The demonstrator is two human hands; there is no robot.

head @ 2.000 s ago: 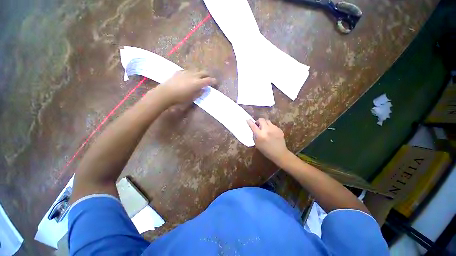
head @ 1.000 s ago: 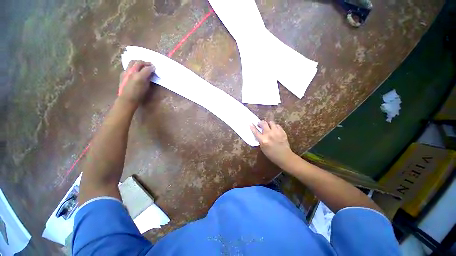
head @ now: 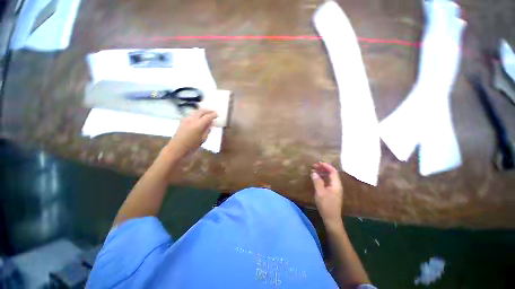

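Note:
Black-handled shears (head: 183,97) lie on a pale flat board (head: 113,96), which rests across a white fabric stack (head: 155,127). My left hand (head: 195,132) is at the lower handle loop and the board's near edge. Blur hides whether its fingers grip anything. A long curved white band (head: 356,101) lies flat on the table, right of centre. My right hand (head: 327,183) is just left of its near end, apart from it, empty with fingers loosely bent.
A forked white piece (head: 435,101) lies right of the band on the brown table (head: 271,118). A metal weight (head: 151,58) sits on the stack. Long dark shears (head: 494,121) lie far right. More white fabric (head: 48,25) is far left. A white scrap (head: 431,271) is on the floor.
The view has turned left towards the stack. Both hands have let go of the curved band. My left hand has moved to the shears and board. My right hand is beside the band's near end.

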